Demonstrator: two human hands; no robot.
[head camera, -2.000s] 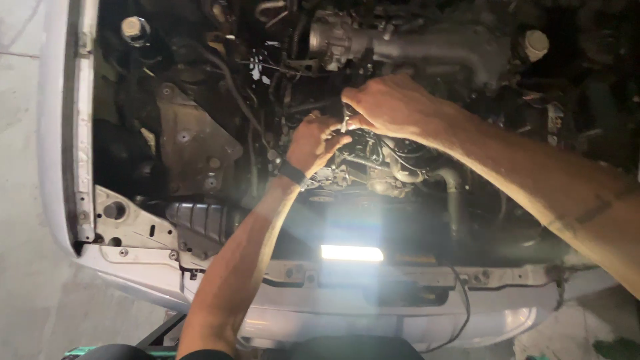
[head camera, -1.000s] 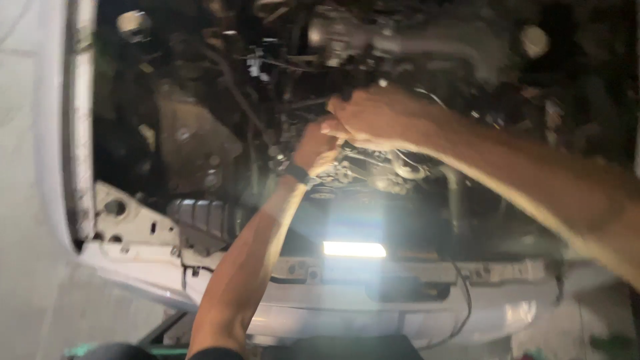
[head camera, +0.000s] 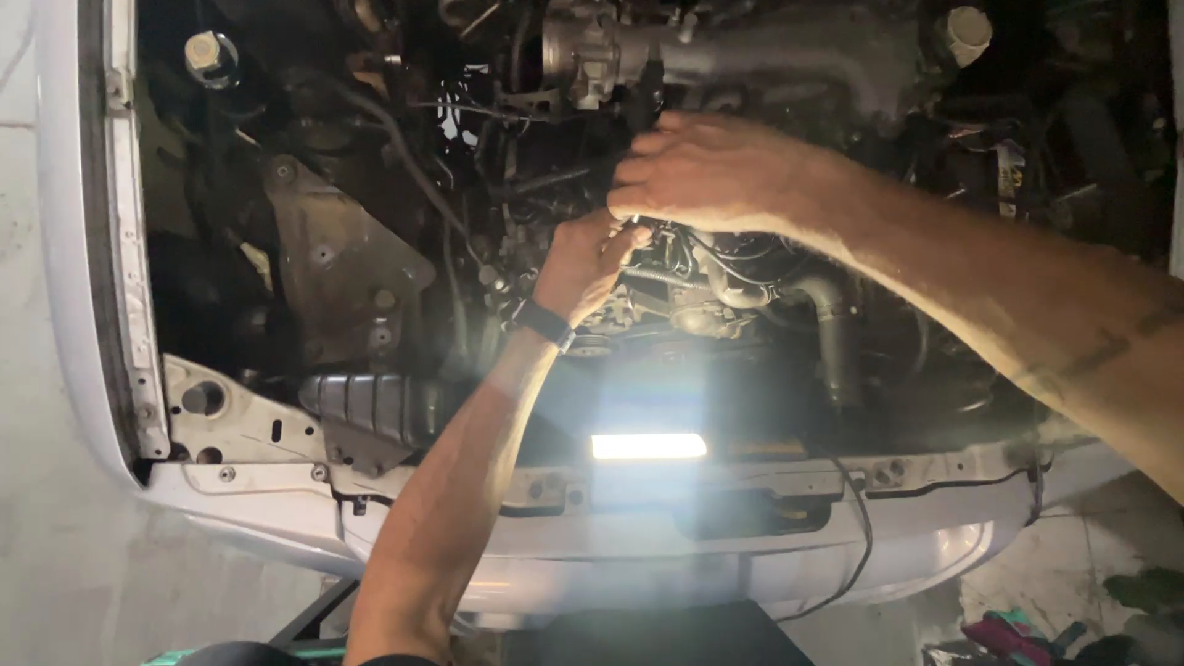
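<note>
Both my hands meet over the middle of a car's engine bay. My left hand (head camera: 592, 264), with a dark band on its wrist, reaches up from below, its fingertips beside a small bright metal part (head camera: 635, 219). Reaching in from the right, my right hand (head camera: 698, 176) lies palm down with curled fingers just above that part; its fingertips are partly hidden. Whether either hand grips the part cannot be told. Thin wires (head camera: 731, 259) and a curved metal pipe (head camera: 740, 291) lie just below the right hand. A cast intake manifold (head camera: 777, 60) runs above it.
A lit work lamp (head camera: 648, 447) shines at the front crossmember (head camera: 546, 488). A black cable (head camera: 867, 546) hangs over the bumper (head camera: 647, 573). The left fender edge (head camera: 69, 231) bounds the bay. Hoses (head camera: 407, 153) and a metal bracket plate (head camera: 338, 250) are left of my hands.
My right hand has shifted and its fingers now lie more over the small part and my left fingertips. My left hand stays in about the same place.
</note>
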